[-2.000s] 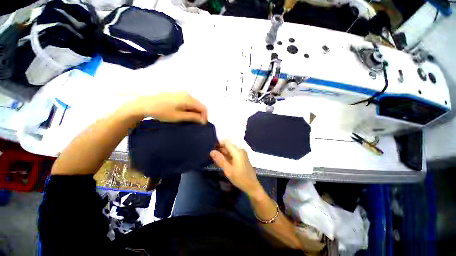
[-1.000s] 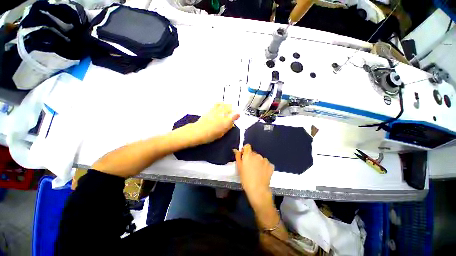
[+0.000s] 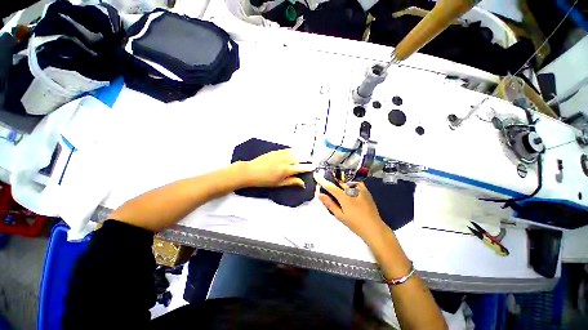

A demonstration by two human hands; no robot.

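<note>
A dark octagonal panel (image 3: 256, 149) lies flat on the white table, left of the needle. My left hand (image 3: 276, 169) rests on it and holds it down, fingertips near its right edge. A second dark panel (image 3: 394, 201) lies to the right, partly under the machine head and my right hand. My right hand (image 3: 351, 203) has its fingertips at the presser foot (image 3: 334, 173), where the panels' near edges meet. My fingers and the head hide the exact contact there and whether the edges overlap.
The white sewing machine head (image 3: 445, 155) spans the right side. Yellow and black thread snips (image 3: 490, 240) lie right of the needle. A stack of dark panels with a grey top (image 3: 184, 42) and a black-and-white heap (image 3: 64, 58) are upper left. A blue crate (image 3: 57, 277) stands below left.
The left panel was held up in both hands, then laid on the table beside the other panel. Both hands have since come to the presser foot. The view has shifted, and more of the thread stand shows.
</note>
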